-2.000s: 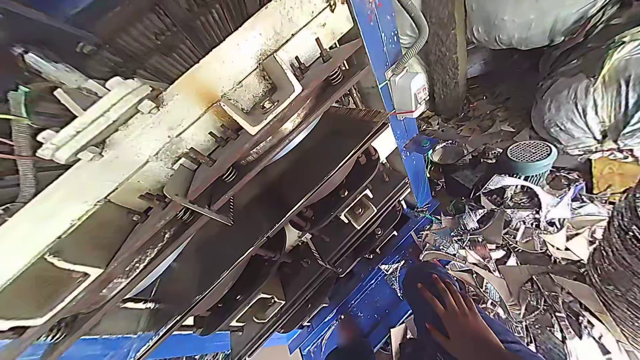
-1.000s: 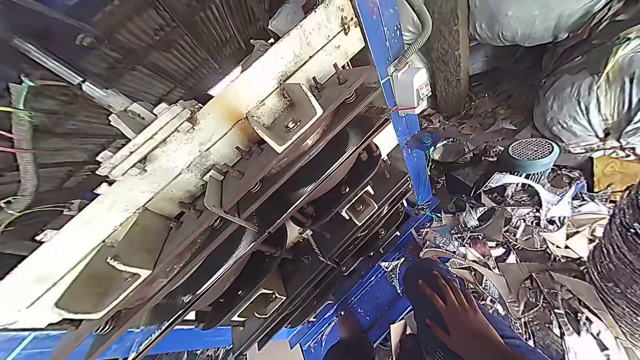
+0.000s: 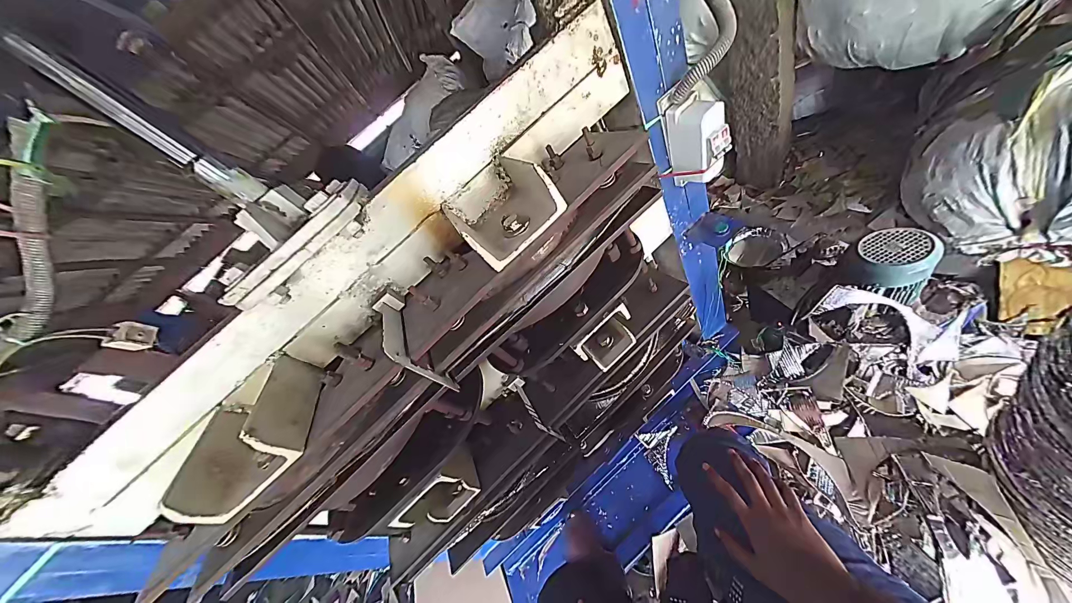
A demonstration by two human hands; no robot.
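Observation:
My right hand [image 3: 766,523] lies on my knee in dark blue cloth, fingers spread, holding nothing. My left hand [image 3: 586,540] seems to be the dark, blurred shape at the bottom, near the blue steel frame [image 3: 624,502]; its fingers cannot be made out. A press-like machine fills the middle. Its thick white steel beam [image 3: 335,293] slants across the view, with bolted brackets [image 3: 515,218] and a dark upper plate [image 3: 477,293] below it. Lower plates with a small square bracket [image 3: 605,339] lie close beneath. A shiny metal rod [image 3: 109,100] meets the beam's far side.
A grey electrical box [image 3: 697,138] with flexible conduit is fixed to a blue post [image 3: 657,75]. Scrap cuttings [image 3: 888,435] cover the ground at right, around a green motor with a grille [image 3: 898,260]. Large filled sacks [image 3: 980,159] and a dark coil [image 3: 1038,444] stand farther right.
The white beam and upper plate have moved toward the lower plates, narrowing the gap between them. More of the shiny rod shows. My right hand has stayed on my knee.

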